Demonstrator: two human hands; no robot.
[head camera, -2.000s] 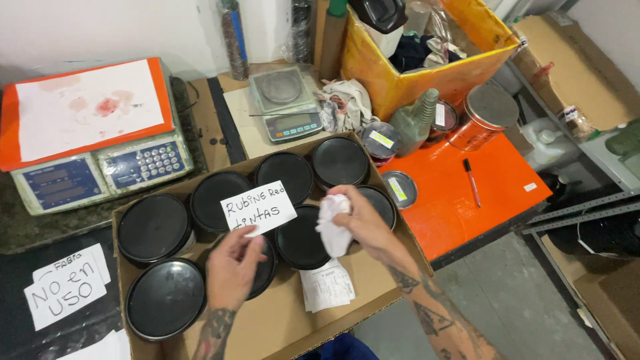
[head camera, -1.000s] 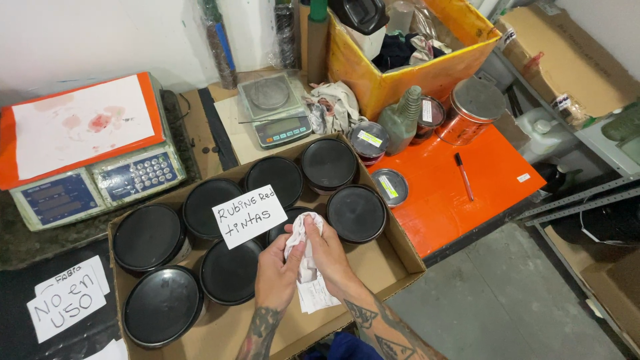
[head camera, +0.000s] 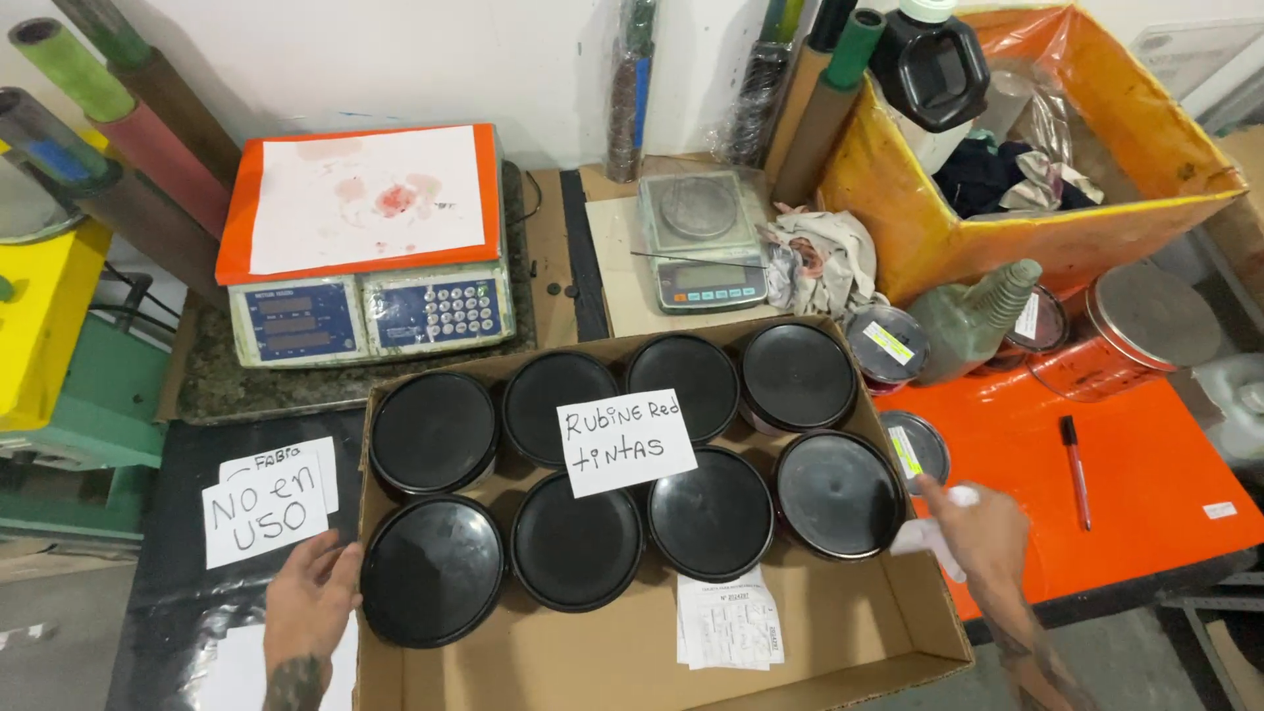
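Note:
My left hand (head camera: 311, 607) is at the left side of a shallow cardboard tray (head camera: 839, 632), its fingers by the wall, holding nothing visible. At the tray's right wall, my right hand (head camera: 973, 528) holds a crumpled white cloth or paper (head camera: 928, 543). Several tubs with black lids (head camera: 434, 571) stand in two rows inside. A handwritten paper sign (head camera: 627, 441) lies across the middle lids. Printed slips (head camera: 729, 620) rest on the tray floor below the front row.
Behind the tray are a large scale (head camera: 375, 316) and a small scale (head camera: 701, 242). To the right are a yellow-orange box (head camera: 1066, 242), a green plastic bottle (head camera: 963, 326), a metal can (head camera: 1136, 326) and a marker (head camera: 1076, 474). Handwritten papers (head camera: 265, 509) lie at left.
My hands were together on the crumpled white piece over the tray; now they are apart at its two sides, the piece still in my right hand. The view has shifted left.

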